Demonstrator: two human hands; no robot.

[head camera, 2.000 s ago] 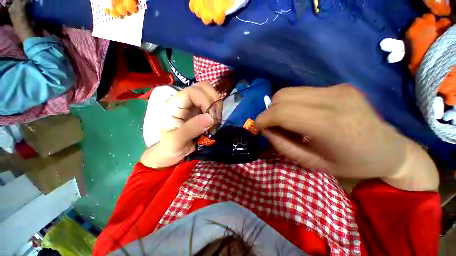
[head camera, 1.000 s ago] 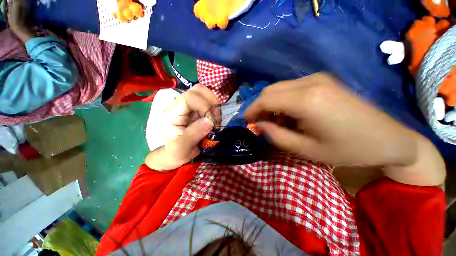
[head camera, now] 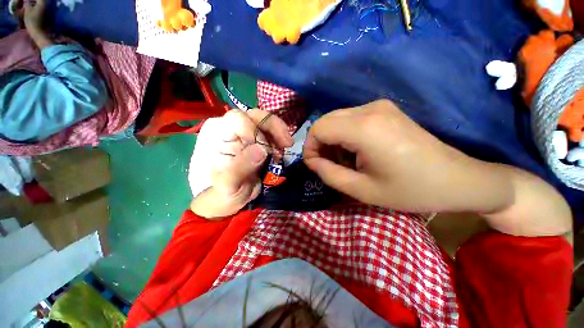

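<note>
The black plush part (head camera: 301, 190) with small white print and an orange patch (head camera: 274, 179) lies over my lap between my hands. My left hand (head camera: 238, 157) grips its left edge with thumb and fingers. A dark thread (head camera: 257, 131) loops over my left fingers and runs toward my right hand. My right hand (head camera: 378, 157) is just above the part's right side, thumb and forefinger pinched together at the thread's end. A needle cannot be made out. The lettered black ribbon (head camera: 234, 97) shows behind my left hand.
Dark blue cloth table (head camera: 410, 83) ahead, with an orange plush body (head camera: 291, 20), a yellowish stick (head camera: 406, 14), loose threads and a printed paper (head camera: 168, 40). A woven sack (head camera: 556, 115) with orange plush is at right. A person in blue sleeves (head camera: 54, 93) and a red stool (head camera: 182, 106) are at left.
My right hand has moved left, close to my left hand, and its fingers are now pinched. The orange patch on the part's right side is no longer visible. The table view has shifted slightly.
</note>
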